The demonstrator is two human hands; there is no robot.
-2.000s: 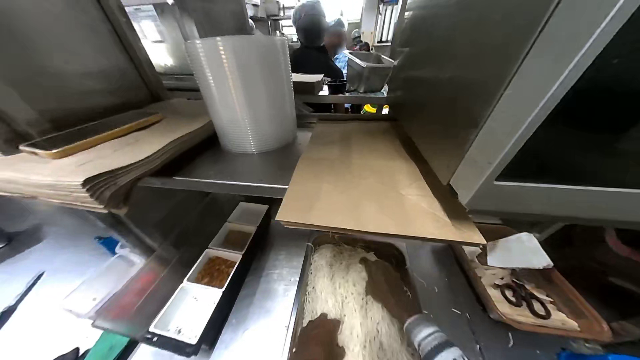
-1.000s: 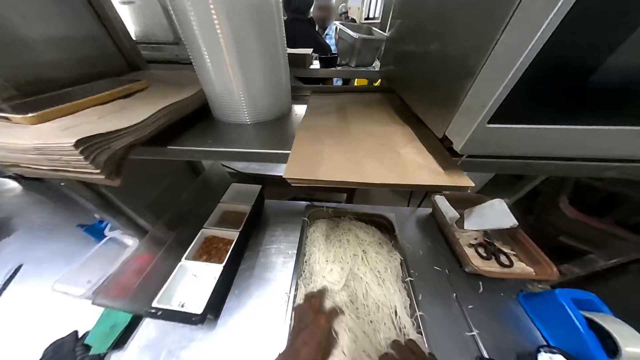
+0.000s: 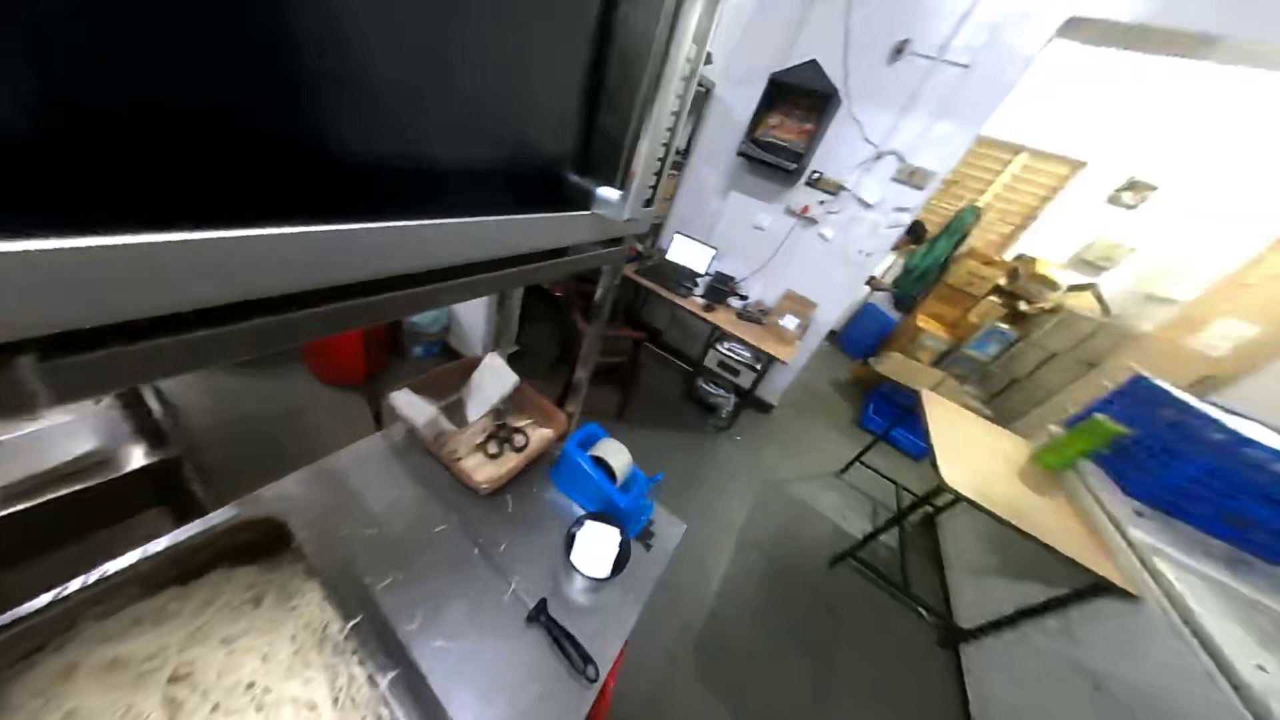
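Note:
Neither of my hands shows in the head view. At the lower left a metal tray holds a layer of pale, noodle-like shreds, with a few strands scattered on the steel counter beside it. A black-handled utensil lies near the counter's right edge. Behind it stand a round dark-rimmed container with a white top and a blue tape dispenser holding a roll. Black-handled scissors lie in a brown tray with white pieces, at the counter's far corner.
A large steel-framed appliance overhangs the counter at upper left. Beyond the floor are a desk with a laptop, a folding table, a blue crate and cardboard boxes. A person is partly visible near the boxes.
The view has swung far to the right. Both hands, on the shreds one second ago, are out of view.

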